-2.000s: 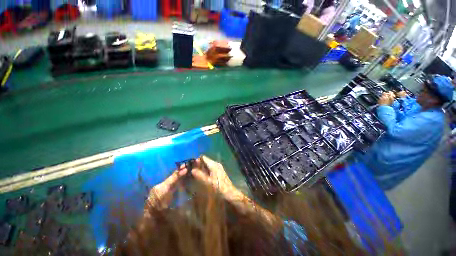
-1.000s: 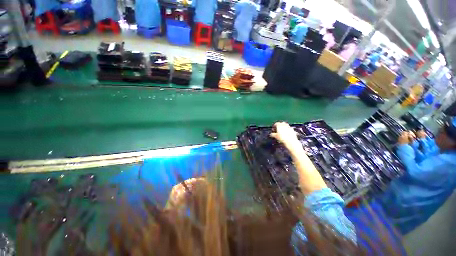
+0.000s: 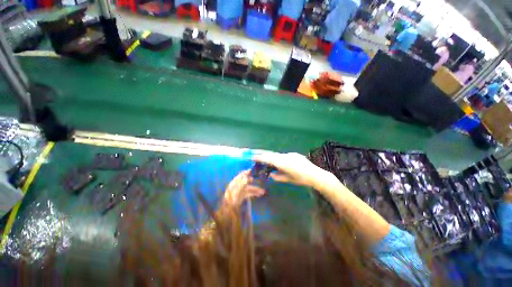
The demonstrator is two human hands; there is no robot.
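A small black part (image 3: 261,170) is between my two hands above the blue film (image 3: 205,176). My right hand (image 3: 292,169) reaches in from the right with its fingers on the part. My left hand (image 3: 238,192) is just below and left of it, fingers curled near the part. It is partly covered by blurred hair, so its hold on the part is unclear. No slim tool can be made out. A stack of black blister trays (image 3: 387,190) stands to the right.
Several loose black parts (image 3: 109,161) lie on the bench at left. Crumpled clear plastic (image 3: 39,230) lies at far left. A pale guide rail (image 3: 151,144) runs before the green belt (image 3: 185,112). Another person's blue sleeve (image 3: 505,224) shows at the right edge.
My right hand has moved left from the tray stack to my left hand, now with a black part. The view has turned left, and the black part on the belt no longer shows.
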